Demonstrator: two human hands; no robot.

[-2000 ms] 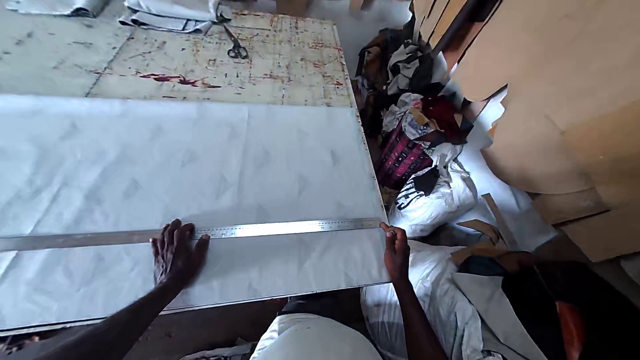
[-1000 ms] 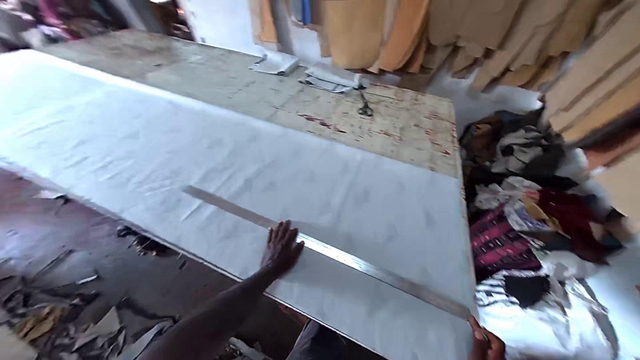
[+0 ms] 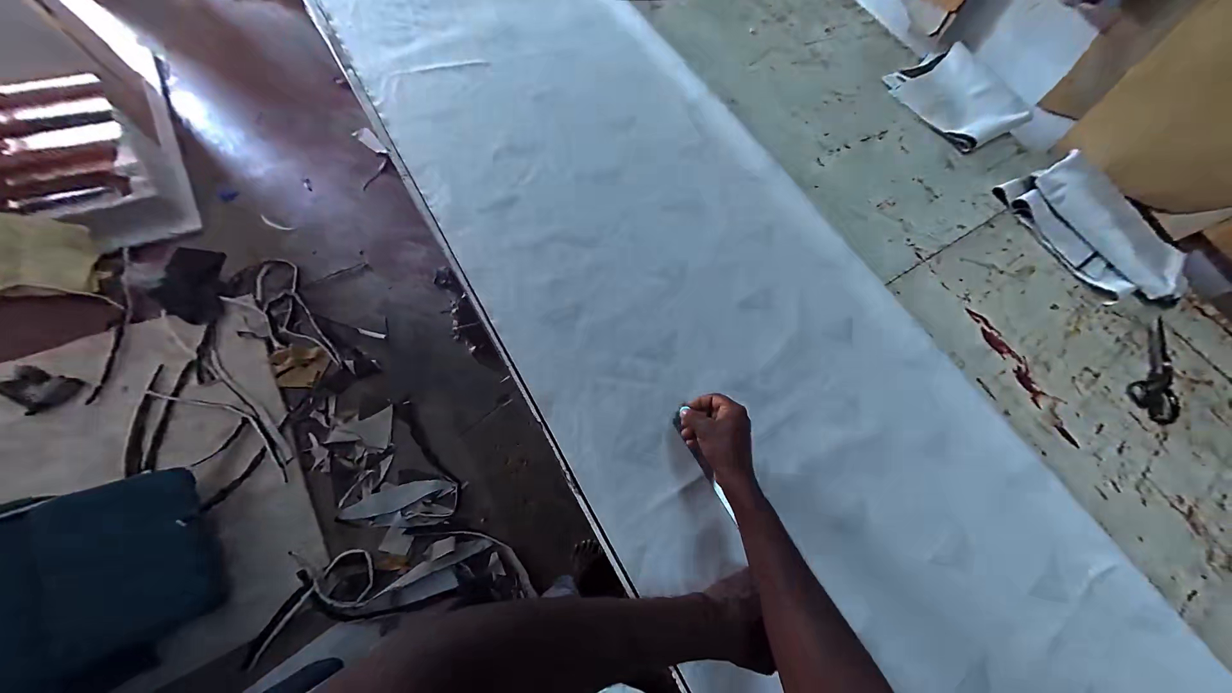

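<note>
A long sheet of pale, whitish material [image 3: 616, 241] lies along the table, faintly creased. My right hand [image 3: 717, 433] is closed over one end of a metal ruler [image 3: 724, 500], above the sheet. The ruler runs back toward me, and my right forearm hides most of it. My left arm crosses low from the left, with my left hand [image 3: 746, 611] mostly behind the right forearm; its fingers are hidden. Dark-handled scissors [image 3: 1157, 380] lie on the bare tabletop to the right.
Folded pieces of pale material [image 3: 1097, 226] lie beyond the scissors, near brown sheets [image 3: 1155, 125]. The table's left edge runs diagonally through the view. Scraps and strips [image 3: 395, 500] litter the floor at left, beside a dark teal object [image 3: 106, 577].
The view has swung far to the left. My left hand no longer presses flat on the ruler. My right hand, earlier at the ruler's end by the table edge, is now over the sheet.
</note>
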